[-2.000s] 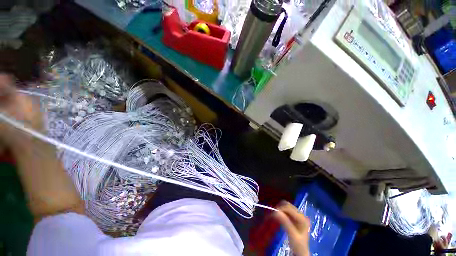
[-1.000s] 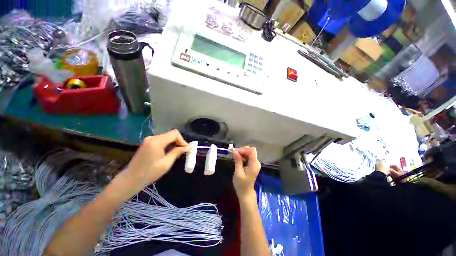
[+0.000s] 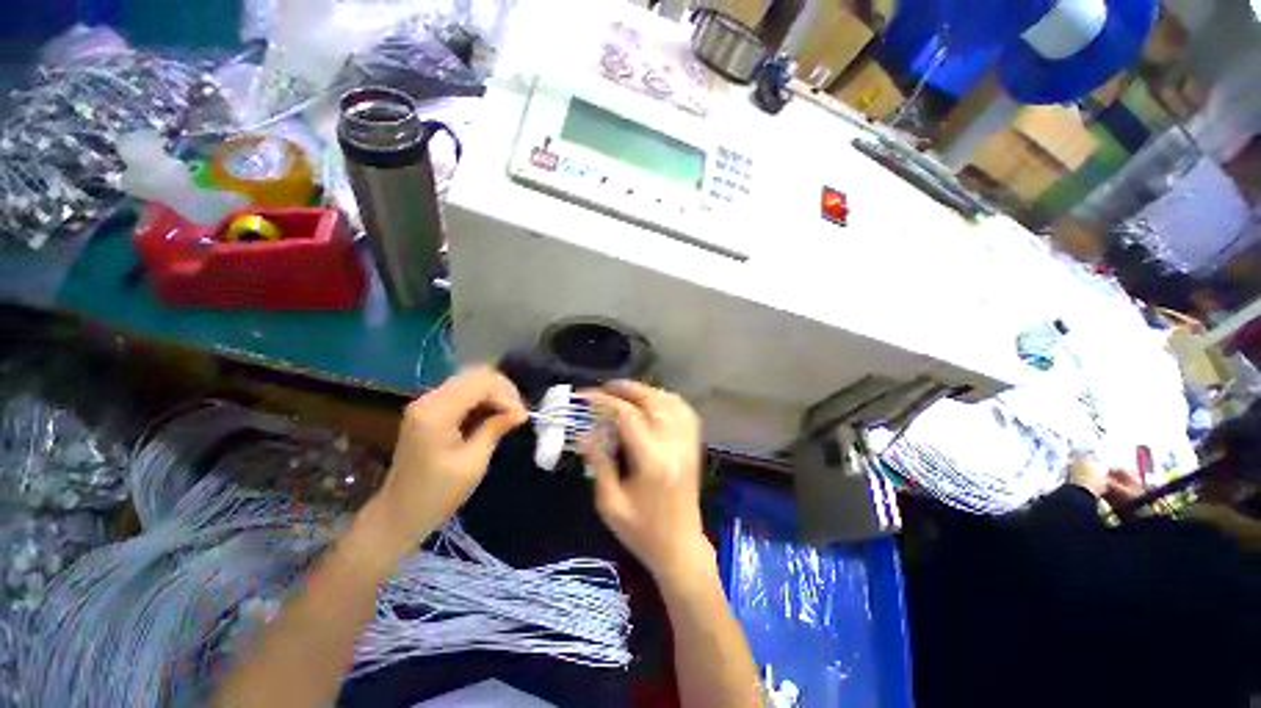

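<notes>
White cable (image 3: 564,412) is wound in several turns across the two white winding posts (image 3: 552,440) on the front of the cream machine (image 3: 692,297). My left hand (image 3: 463,440) pinches cable at the left of the posts. My right hand (image 3: 643,463) is closed around the right side of the coil and hides most of the right post. A large bundle of pale cables (image 3: 498,609) lies below, across the lap and to the left.
The tying head (image 3: 844,484) stands right of the posts, above a blue tray (image 3: 816,609) with clear lining. A steel flask (image 3: 394,208) and red tape dispenser (image 3: 256,263) stand on the green bench. A person in dark clothing (image 3: 1065,595) is at right.
The view has turned toward the machine. The cable, first stretched between my hands, then laid over the posts, is now wound there in several turns. My right hand has moved left onto the coil.
</notes>
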